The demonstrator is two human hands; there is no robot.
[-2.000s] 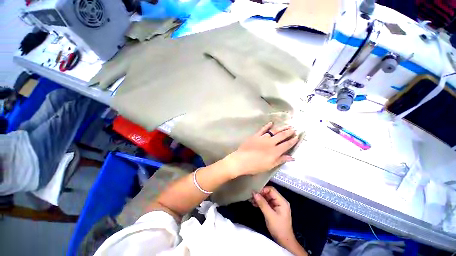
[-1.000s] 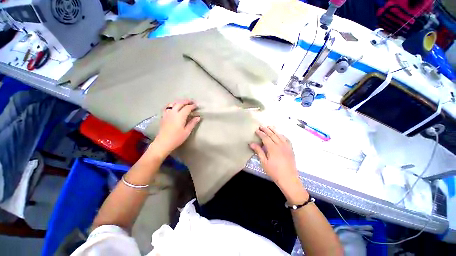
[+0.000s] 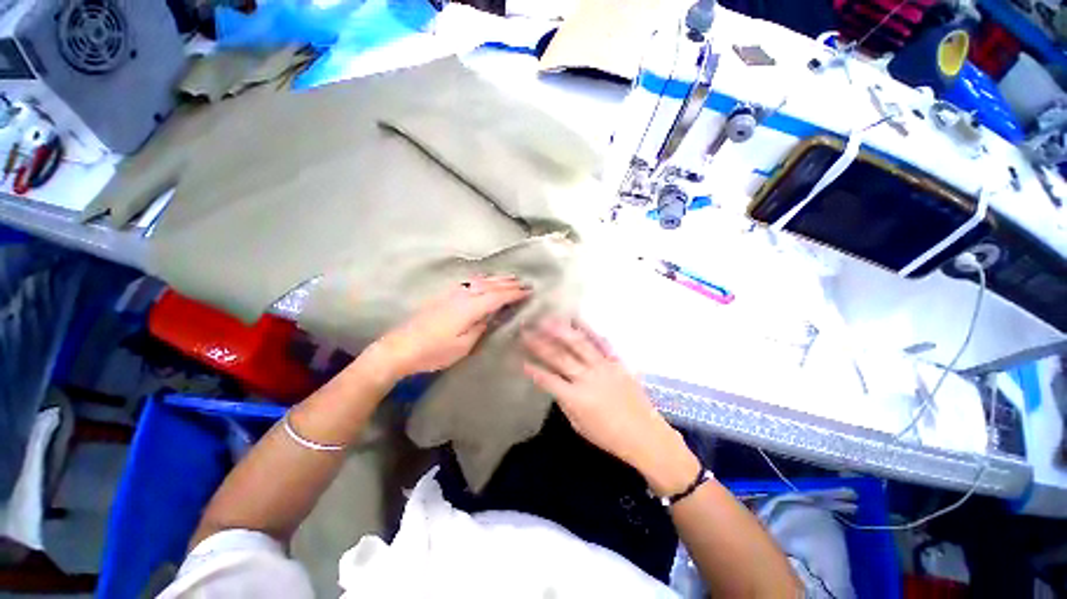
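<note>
A large khaki cloth panel point(image 3: 316, 176) lies on the white table left of the needle area, with part hanging over the front edge toward the lap. My left hand point(image 3: 456, 322) lies on the cloth near the table edge. My right hand point(image 3: 585, 374), slightly blurred, lies beside it on the cloth's right edge. The cloth is bunched between the hands. Whether the fingers pinch it is hard to tell. The presser foot area of the sewing machine point(image 3: 638, 181) is beyond the hands. Blue and pink thread snips point(image 3: 696, 282) lie right of the needle.
A phone point(image 3: 872, 205) is strapped to the machine. A grey machine point(image 3: 100, 59) and red-handled scissors point(image 3: 38, 167) are far left. A blue bin point(image 3: 176, 491) stands below the table, near a red stool point(image 3: 228, 339). A cardboard piece point(image 3: 603, 38) lies behind the cloth.
My left hand first moved left off the cloth's right edge, then back right. My right hand came up from below the table edge onto the cloth. The hands are now closer together, with the cloth bunched.
</note>
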